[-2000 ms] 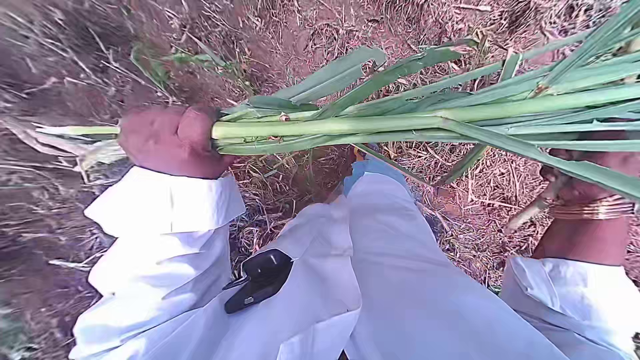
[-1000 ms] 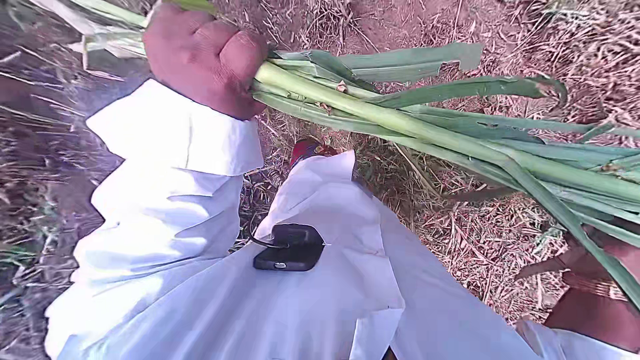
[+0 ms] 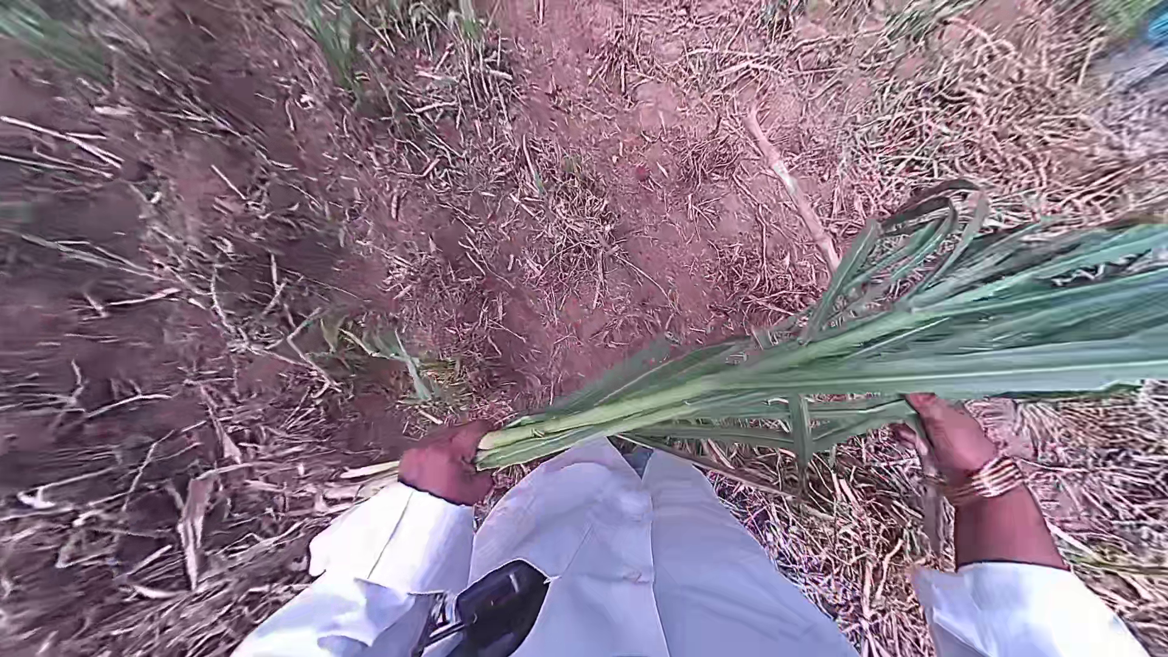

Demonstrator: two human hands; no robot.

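A bundle of long green leafy stalks lies across the front of my body, its cut ends to the left and its leaves fanning out past the right edge. My left hand is closed around the stalk ends, with a pale tip poking out on its far side. Under the leafy part is my right hand, thumb against the lower leaves, bangles at the wrist; its fingers are partly hidden. A dry strip of leaf or stalk hangs beside that hand.
Reddish soil with dry straw spreads ahead. A pale dry stick lies beyond the bundle. Dry stalks litter the left side, with small green tufts among them. A black device rests on my white clothing.
The view has tilted forward to show more ground. The bundle, which sloped down to the right a second ago, now slopes up to the right. My left hand has kept its hold on the stalk ends.
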